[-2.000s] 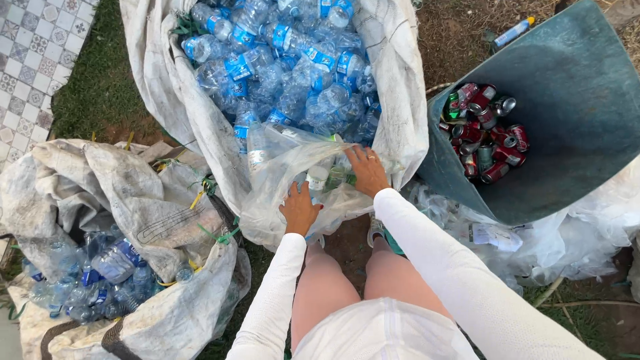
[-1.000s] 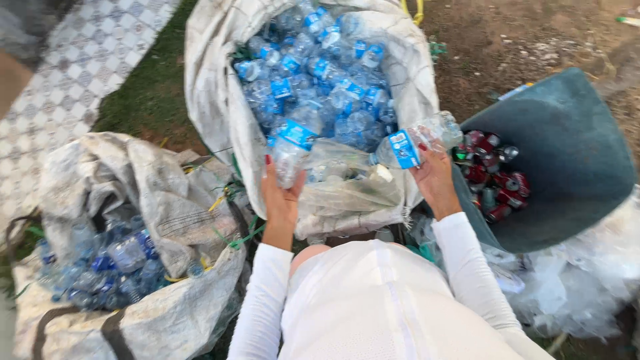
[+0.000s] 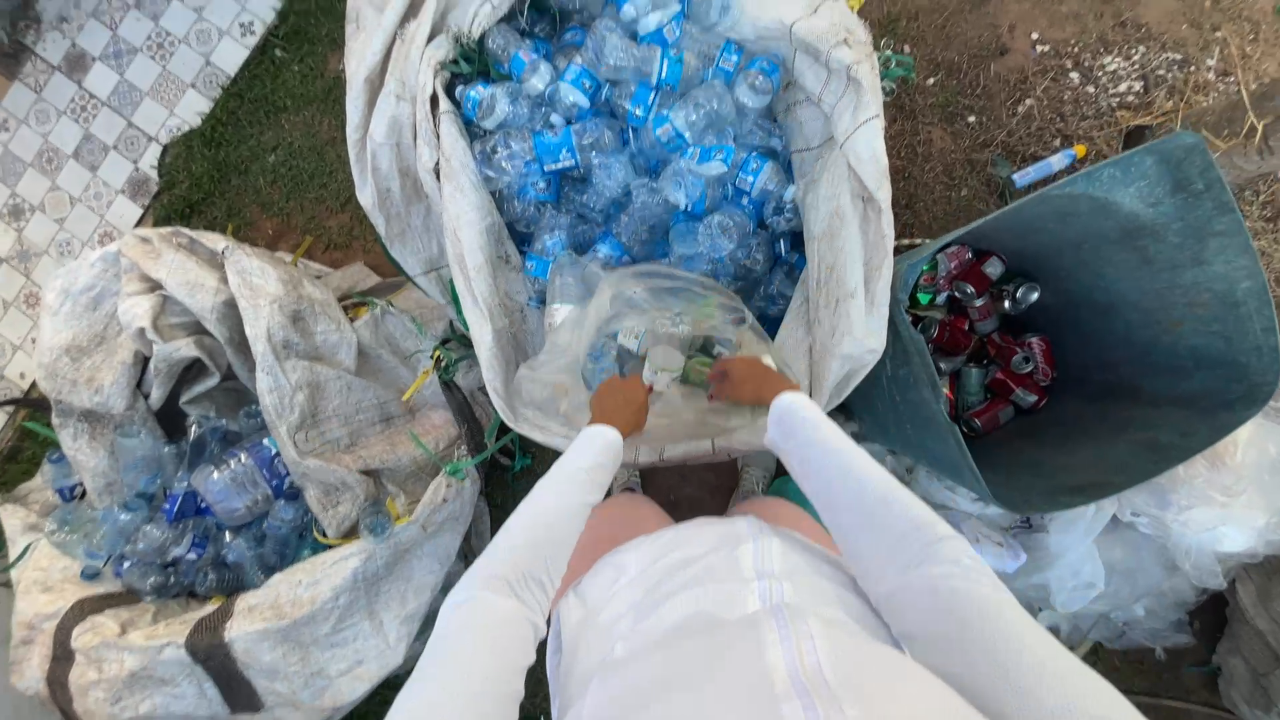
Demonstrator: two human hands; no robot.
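Note:
A clear plastic bag (image 3: pixel 560 375) lies over the near rim of a large white woven sack (image 3: pixel 845 200), with mixed items inside it. My left hand (image 3: pixel 620 403) is at the bag's opening, its fingers bent beside a white cup-like item (image 3: pixel 664 366). Across from it, my right hand (image 3: pixel 748 381) is at the bag's right side, fingers curled near a green item (image 3: pixel 698 370). Whether either hand grips the film or an item cannot be told. Behind the bag, many crumpled plastic bottles with blue labels (image 3: pixel 600 150) fill the sack.
To the left stands another woven sack (image 3: pixel 300 390) holding plastic bottles (image 3: pixel 235 485). A dark green bin (image 3: pixel 1130 300) with drink cans (image 3: pixel 990 340) is at the right, with clear plastic film (image 3: pixel 1150 540) beneath it. A blue-white tube (image 3: pixel 1045 168) lies on the ground behind the bin.
A second ago each hand held a blue-labelled bottle above the sack. Those bottles have left my hands, and both hands have come together at the clear bag.

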